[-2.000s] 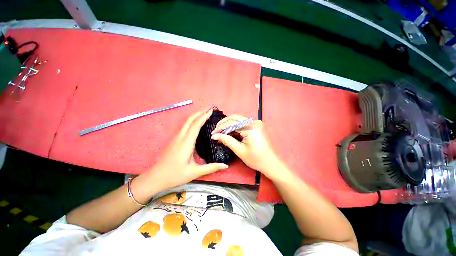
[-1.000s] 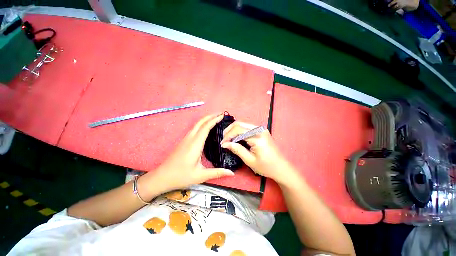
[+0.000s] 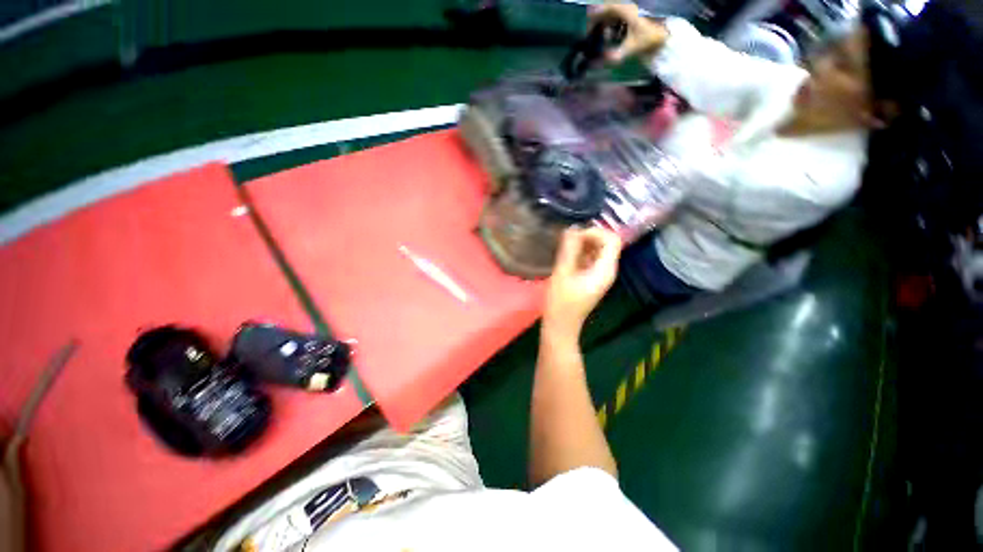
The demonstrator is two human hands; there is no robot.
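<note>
The black device body (image 3: 199, 390) lies on the red mat at lower left, untouched. The rear cover (image 3: 289, 358) lies right beside it, pale marks on its upper face. A thin silvery tool, possibly tweezers (image 3: 434, 273), lies on the right mat, blurred. My right hand (image 3: 587, 267) is at the front of the grey-brown unit (image 3: 520, 235) with its black ribbed round top, fingers curled together; whether they hold anything is unclear. My left hand (image 3: 13, 469) is blurred and mostly cut off at the left edge, near a long thin strip (image 3: 45, 386).
Clear plastic trays (image 3: 647, 178) stand beside the grey-brown unit. Another person (image 3: 744, 183) in white is beyond them, one hand raised with a black object (image 3: 596, 45). A pale rail (image 3: 356, 127) borders the mats' far side. A gap (image 3: 282, 259) divides the mats.
The view has swung right. My hands have left the device, and its two halves now lie apart. The thin tool is out of my right hand, which has moved to the grey-brown unit.
</note>
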